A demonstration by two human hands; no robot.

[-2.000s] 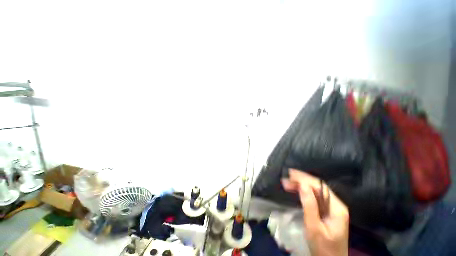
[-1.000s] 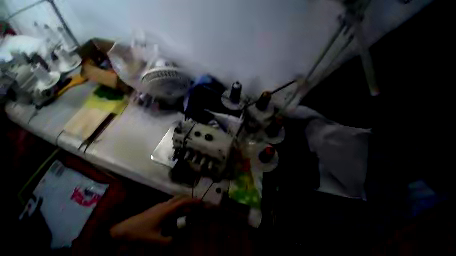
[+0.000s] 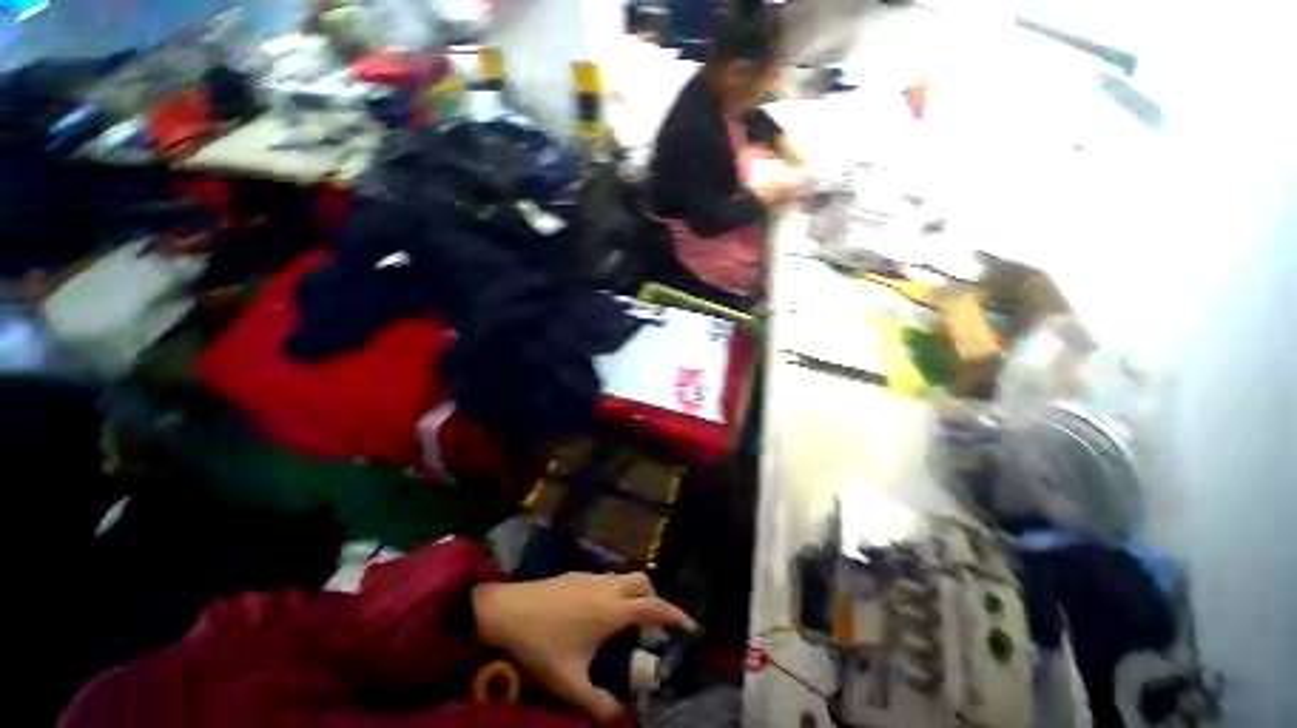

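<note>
My left hand, in a dark red sleeve, reaches in from the lower left. Its thumb and fingers are curved around a dark thread cone with a white tip, low in the centre; the cone is blurred and partly hidden by the hand. An orange ring, perhaps another cone's end, shows beside the wrist. My right hand is not in view. The cream-grey overlock machine stands on the white table at the lower right, to the right of my left hand. Red thread lies at its edge.
A person in a red-checked apron sits further along the white table. Navy garments and red cloth are heaped at the left. A white printed sack lies beside the table. A fan stands behind the machine.
The view has swung left, bringing in the other person and the garment heaps. My right hand, raised two seconds ago, is out of view. My left hand, low by the machine before, is now left of the table.
</note>
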